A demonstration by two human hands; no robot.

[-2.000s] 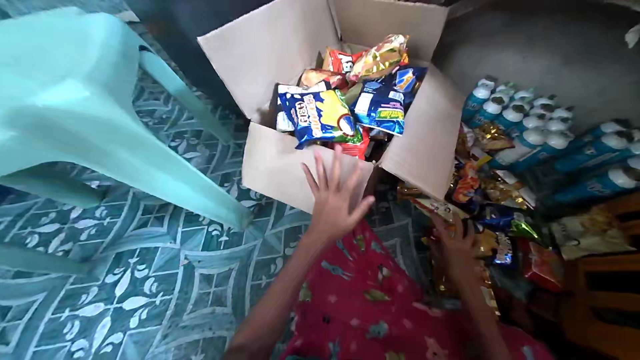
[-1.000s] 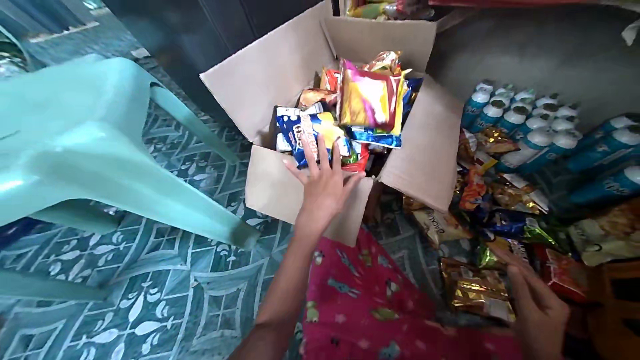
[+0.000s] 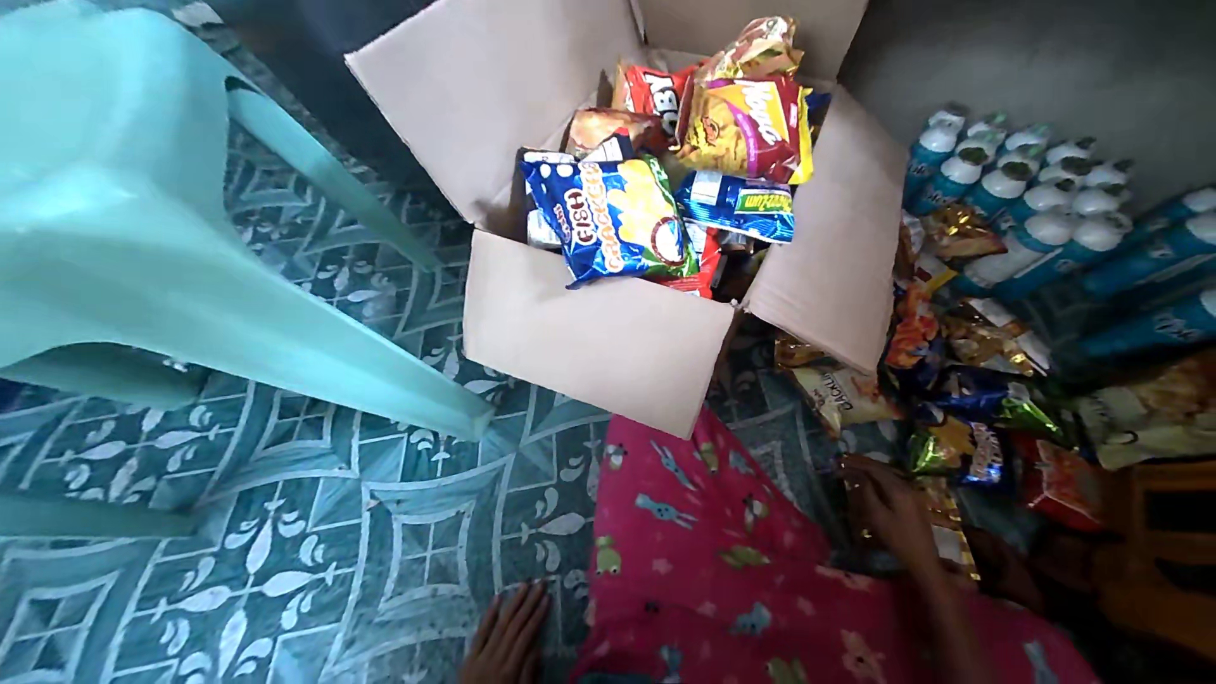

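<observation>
An open cardboard box (image 3: 597, 328) holds a heap of snack packets. On the heap lie a blue fish cracker packet (image 3: 613, 217), a yellow and maroon snack packet (image 3: 746, 128) and a blue packet (image 3: 739, 204). My left hand (image 3: 510, 635) is flat on the tiled floor at the bottom edge, fingers a little apart, holding nothing. To the right, my right hand (image 3: 888, 508) is at a gold foil packet (image 3: 942, 522) on the floor, fingers bent over its left part; whether it grips the packet cannot be told.
A pale green plastic chair (image 3: 285, 313) stands at the left. Blue bottles with white tops (image 3: 1045, 190) stand and lie at the upper right. Several more snack packets (image 3: 993, 394) lie between them and my right hand. Pink patterned cloth (image 3: 703, 551) covers my legs.
My left hand has moved from the packets in the box down to the floor. My right hand has moved left onto the gold packet. The yellow and maroon packet now lies flatter on the heap.
</observation>
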